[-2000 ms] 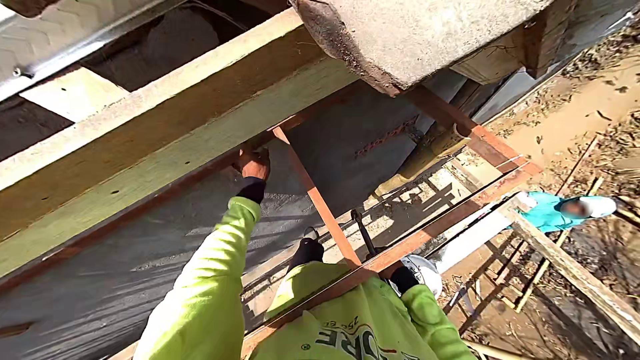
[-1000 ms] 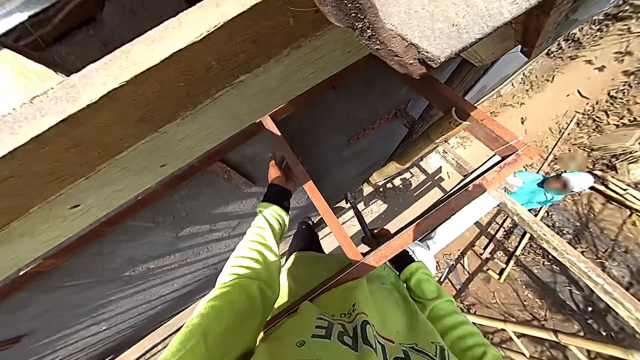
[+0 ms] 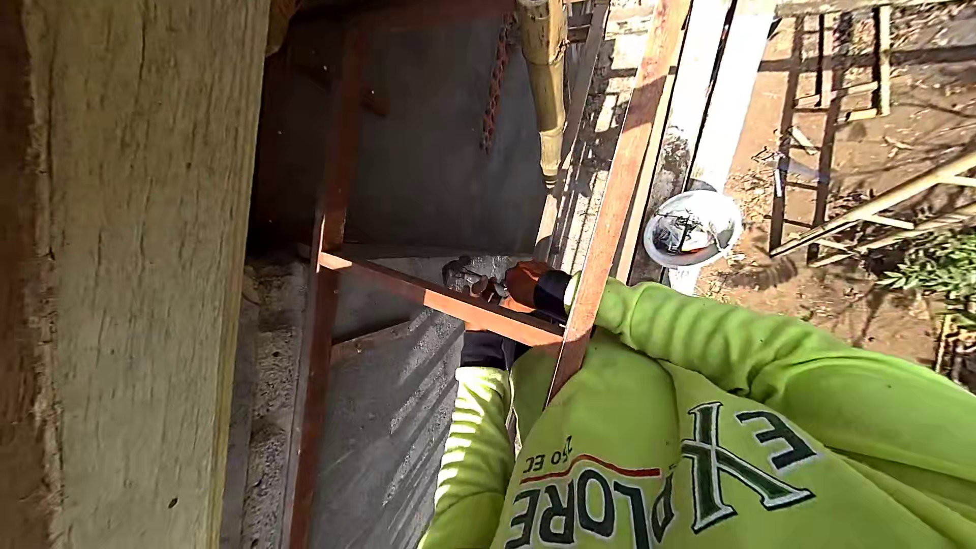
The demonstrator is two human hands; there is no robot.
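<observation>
Close together behind the reddish wooden crosspiece (image 3: pixel 457 305) are both my hands, in dark cuffs and lime-green sleeves. My right hand (image 3: pixel 526 284) comes in from the right beneath the long timber rail (image 3: pixel 618 175), closed around what looks like a hammer. Its dark metal head (image 3: pixel 460 272) seems to show at the left, beside my fingers. My left hand (image 3: pixel 482 297) reaches up from below, partly hidden by the crosspiece, and touches or nearly touches the tool. Whether it grips anything cannot be told.
A thick pale beam (image 3: pixel 145 274) fills the left side. Beyond it runs a dark red timber (image 3: pixel 313 396) by a grey wall (image 3: pixel 450 114). A bamboo pole (image 3: pixel 543 91) stands above my hands. To the right are a white bucket (image 3: pixel 692 229) with things inside and wooden ladder-like frames (image 3: pixel 827 130).
My left hand has left the spot beside the crosspiece's far end and come together with my right hand near my body. The view has turned strongly; the person in teal is out of sight.
</observation>
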